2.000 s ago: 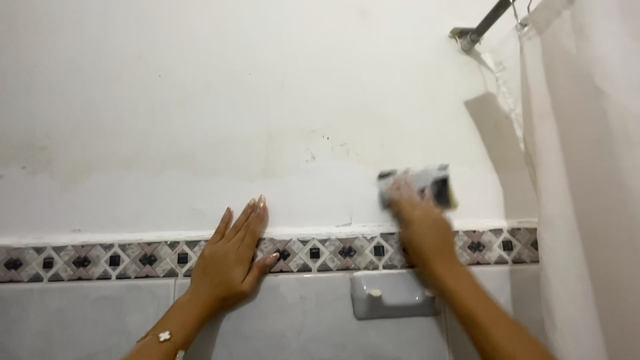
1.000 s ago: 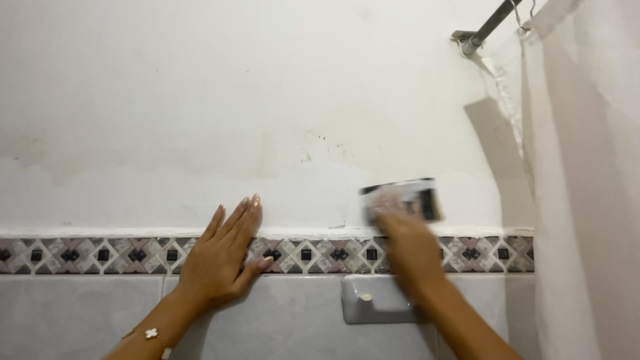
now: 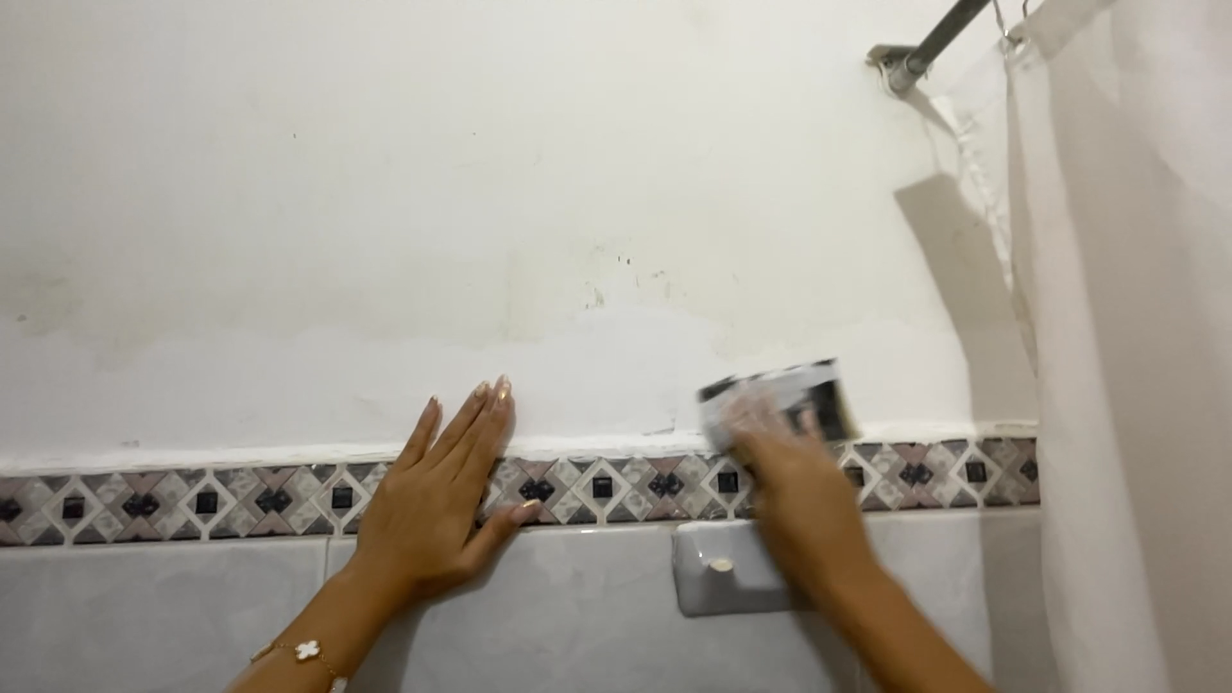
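My left hand (image 3: 438,500) lies flat, fingers apart, across the patterned border tiles (image 3: 274,500) and the lower edge of the white wall (image 3: 385,231). My right hand (image 3: 804,481) presses a flat, rectangular black-and-white pad (image 3: 780,395) to the wall just above the border. The pad is blurred, so whether it is sandpaper or a sponge I cannot tell. Dark specks and yellowish stains mark the wall above, and a rough white strip runs along the top of the border.
Below the border are grey wall tiles (image 3: 558,616) with a ceramic soap dish (image 3: 731,577), partly behind my right forearm. A white shower curtain (image 3: 1136,366) hangs at the right from a metal rod (image 3: 943,43) fixed to the wall.
My right hand and the pad have shifted back and forth over the wall, left and then right again. My left hand has stayed on the border.
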